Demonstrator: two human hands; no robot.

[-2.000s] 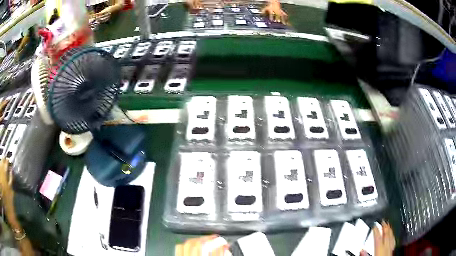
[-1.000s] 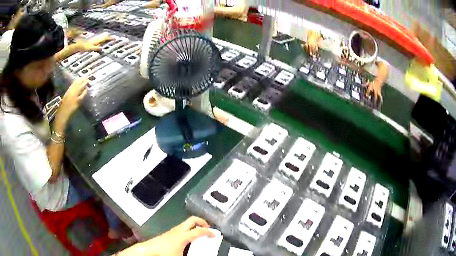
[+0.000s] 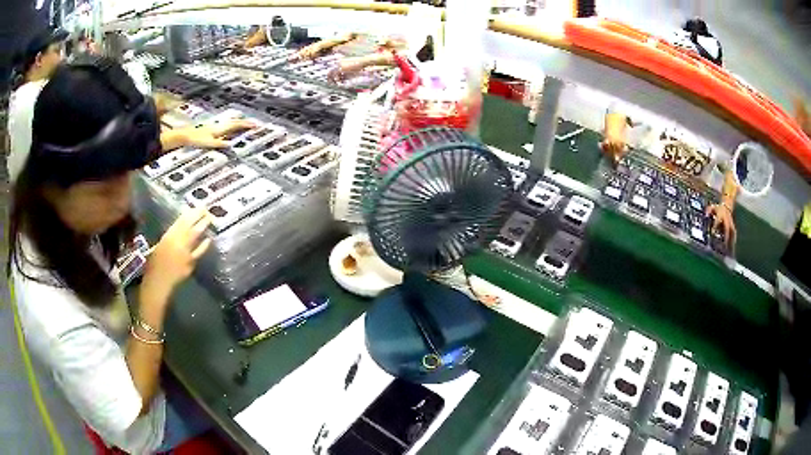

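Note:
Neither of my hands is in the picture. A clear plastic tray (image 3: 569, 397) lies at the lower right, cut off by the bottom edge. It holds several long white pieces (image 3: 633, 363), each with dark print near the middle and a dark oval near one end. A black smartphone (image 3: 396, 419) lies on a white paper sheet (image 3: 293, 391) at the bottom middle, partly cut off by the edge.
A desk fan (image 3: 427, 333) stands beyond the sheet. A tray stack (image 3: 267, 235) and a seated person (image 3: 80, 320) are at left. A dark pad with a pink-white card (image 3: 273, 307) lies near them. A green belt (image 3: 658, 275) runs behind my tray, with another tray (image 3: 662, 211) beyond.
The view has swung left, so the fan, smartphone and tray sit further right and lower. My left hand and the white piece at it have left the picture.

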